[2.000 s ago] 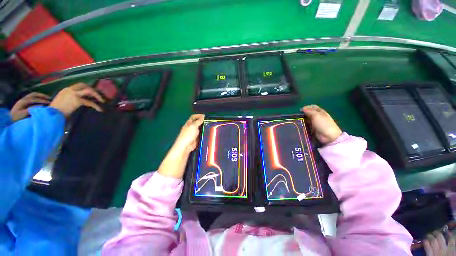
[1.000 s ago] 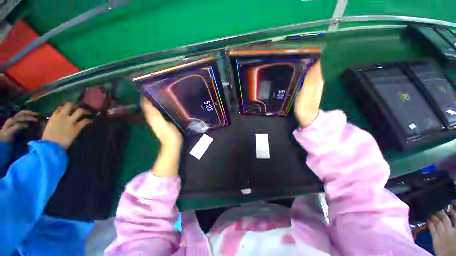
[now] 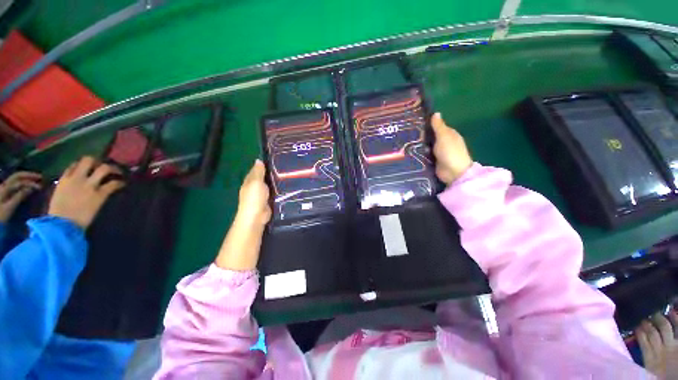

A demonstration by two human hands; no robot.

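My left hand grips the outer edge of the left tablet, and my right hand grips the outer edge of the right tablet. Both screens are lit with orange and white curved lines and clock digits, now upright to me. The tablets lie side by side over the upper part of the black foam tray; whether they touch it is unclear. A white label lies on the tray's lower left. Another white label lies below the right tablet. A small white sticker is on the tray's front edge.
A tray with two dark tablets is partly hidden behind my tablets. Another two-tablet tray lies at right. At left, a blue-sleeved person's hands are near a black tray stack and another tray. A metal rail runs behind.
The tablets have turned from sideways to upright and come down from a raised, tilted pose. The left label has shifted towards the tray's lower left. The tray behind shows again.
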